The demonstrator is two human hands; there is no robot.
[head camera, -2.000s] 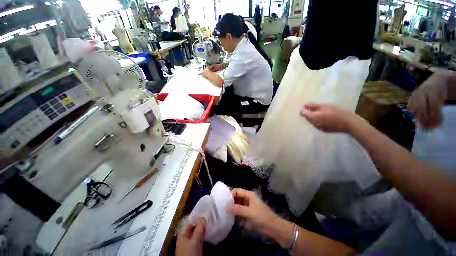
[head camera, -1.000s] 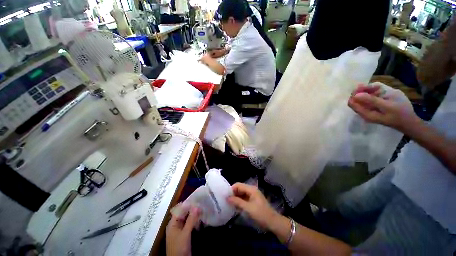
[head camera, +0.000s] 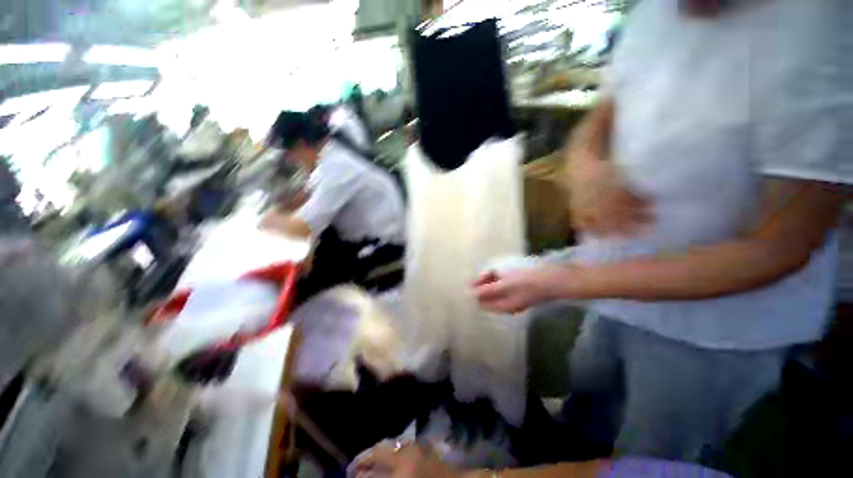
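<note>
The view is strongly blurred. My right hand (head camera: 397, 459) is at the bottom edge, cut off by it. A small pale patch shows just above its fingers, and I cannot tell whether it is fabric in the hand. My left hand is not in view. A long cream garment (head camera: 463, 271) hangs in front of me, beyond my right hand, with a black garment (head camera: 463, 89) above it.
A person in a pale top (head camera: 701, 149) stands close at the right, one forearm reaching towards the cream garment. The table end (head camera: 248, 401) and a red tray (head camera: 287, 297) with white pieces are at left. Fabric bundles (head camera: 332, 336) lie beside it. Another person (head camera: 351, 191) sits behind.
The view has swung right and up, so the sewing machine is blurred at the left. My left hand and the white piece have left clear view. The standing person shows more fully.
</note>
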